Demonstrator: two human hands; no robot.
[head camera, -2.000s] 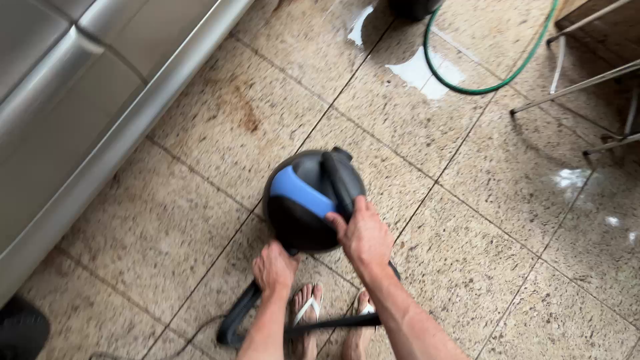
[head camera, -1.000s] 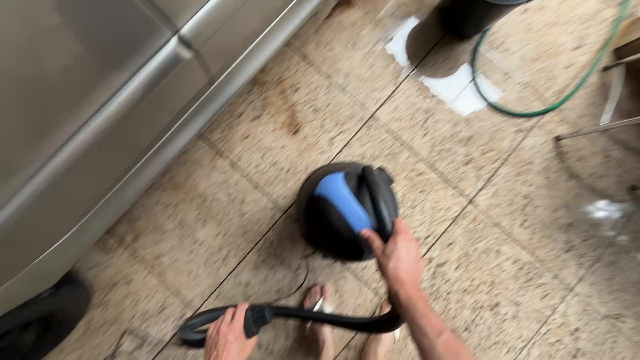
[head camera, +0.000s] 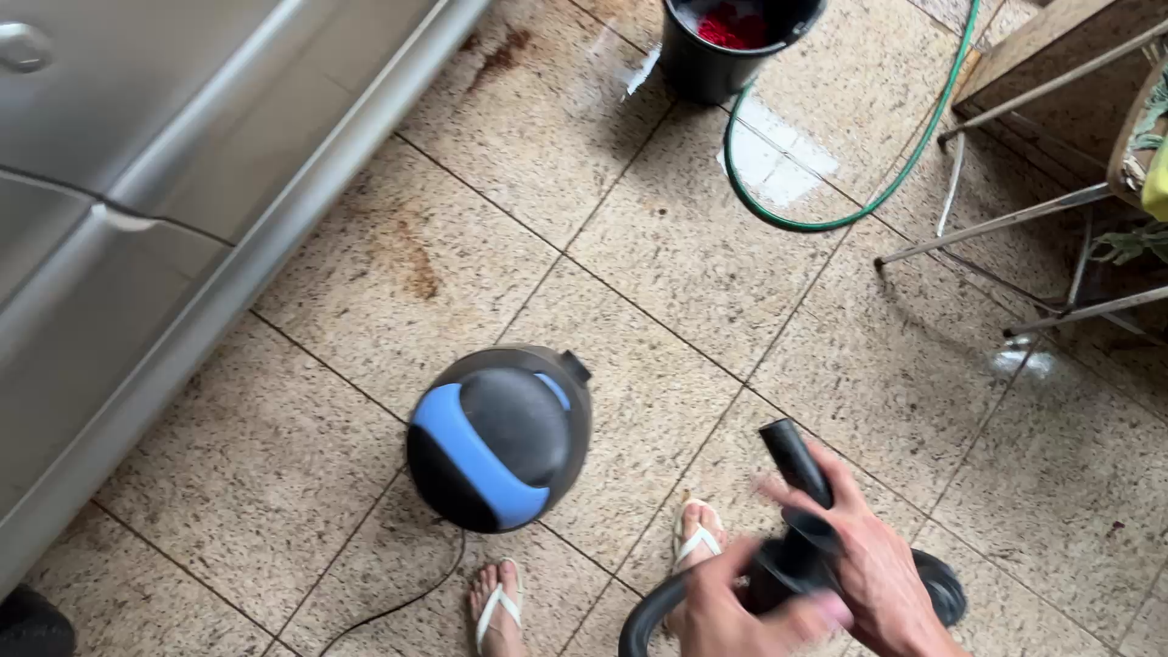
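Note:
A black and blue canister vacuum cleaner (head camera: 497,443) stands on the tiled floor, left of my hands, with a thin cord running from its base. At the lower right, my right hand (head camera: 862,547) grips black plastic vacuum parts, among them a short black tube (head camera: 794,461) that points up and left. My left hand (head camera: 753,611), blurred, is at the black hose end (head camera: 789,570) close beside it. The black hose (head camera: 650,613) curves down to the left of that hand. Part of another round black piece (head camera: 940,589) shows behind my right wrist.
A silver car's side (head camera: 228,201) fills the upper left. At the top stands a black bucket (head camera: 712,59) with red material inside. A green garden hose (head camera: 817,224) loops on the floor beside it. A metal-legged chair (head camera: 1004,219) is at the right. My feet in white flip-flops (head camera: 500,607) are below.
My right hand has let go of the vacuum cleaner and moved right, where it now holds black parts. My left hand has come across to the right beside it. The view has shifted.

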